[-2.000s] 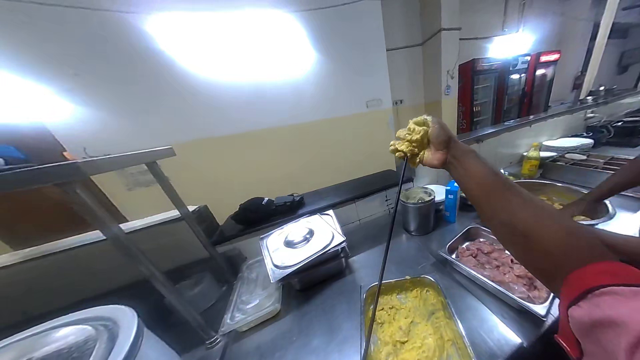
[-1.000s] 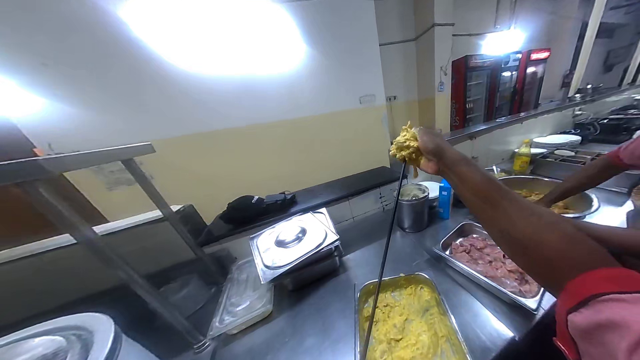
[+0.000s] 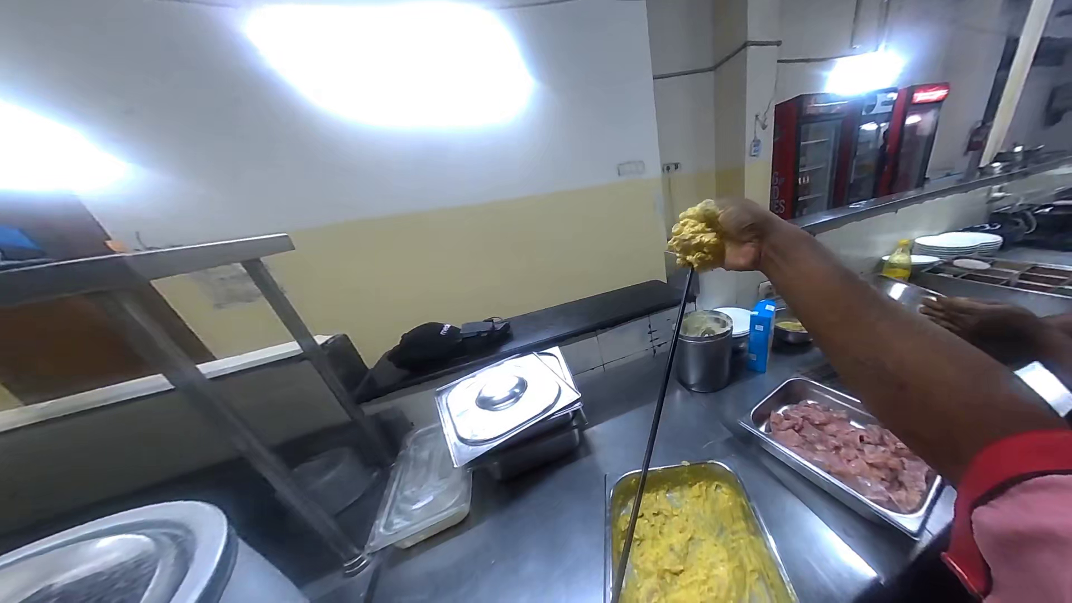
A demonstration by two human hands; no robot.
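My right hand [image 3: 741,228] is raised at right of centre and closed around a clump of yellow-coated food, possibly marinated meat [image 3: 697,234], at the top of a long, thin dark metal skewer [image 3: 657,410]. The skewer slants down to a steel tray of yellow-coated pieces [image 3: 687,544] at the bottom; its lower end is out of view. My left hand is not in view. To the right of that tray, below my forearm, lies a steel tray of raw pink meat [image 3: 846,452].
A lidded steel pan [image 3: 502,398] stands beside a lidded plastic container [image 3: 427,486]. Behind are a steel canister [image 3: 703,352] and a blue carton [image 3: 760,335]. A co-worker's hand [image 3: 976,322] is at right. A metal frame [image 3: 276,327] and a large round lid [image 3: 126,553] occupy the left.
The co-worker's hand at right, earlier reaching into the large bowl of food, is now raised in front of it. My right hand stays closed on the clump at the skewer's top.
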